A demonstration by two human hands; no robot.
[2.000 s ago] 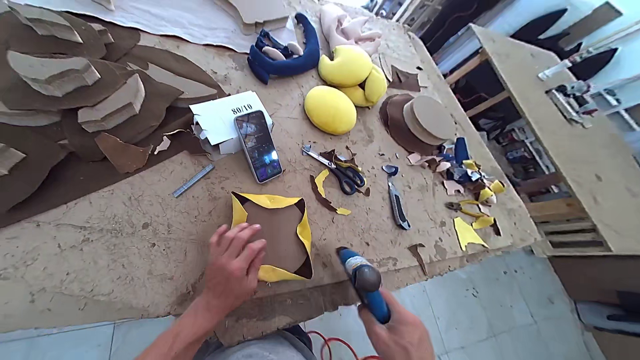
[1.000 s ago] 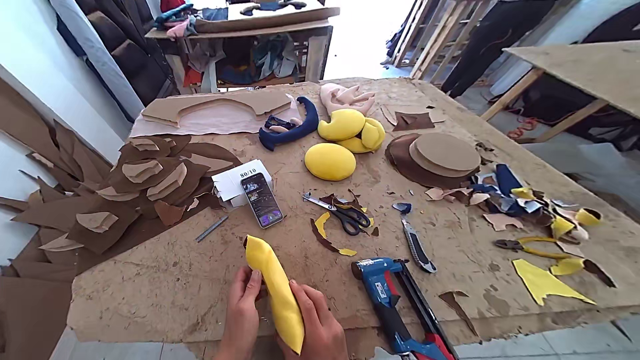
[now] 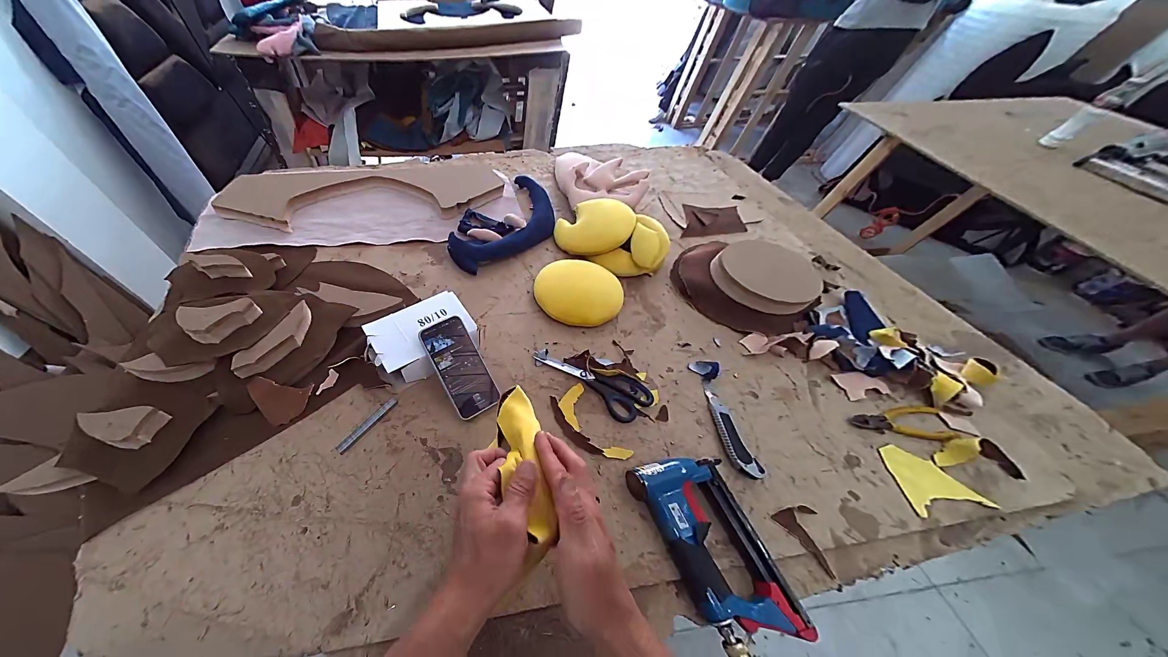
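Observation:
My left hand (image 3: 493,506) and my right hand (image 3: 570,497) both grip a yellow fabric-covered piece (image 3: 529,447) held on edge above the table's front part; its brown backing barely shows. To its right a blue pneumatic staple gun (image 3: 689,538) lies on the table. Beyond the hands are black-handled scissors (image 3: 607,383) among yellow and brown offcuts, and a utility knife (image 3: 733,433). A smartphone (image 3: 459,367) rests partly on white paper (image 3: 401,333). A yellow padded oval (image 3: 578,293) sits further back, near other yellow padded shapes (image 3: 607,235).
Brown pieces with foam (image 3: 219,319) pile up at left. Round brown pads (image 3: 766,276), fabric scraps (image 3: 858,342) and yellow-handled pliers (image 3: 912,422) lie at right. A navy curved pad (image 3: 516,237) is at the back. A person's dark-trousered legs (image 3: 808,91) stand beyond the table.
My right hand, earlier on the staple gun, has let it go. The yellow piece, flat on the table two seconds ago, is now raised on edge in both hands. The view has tilted up.

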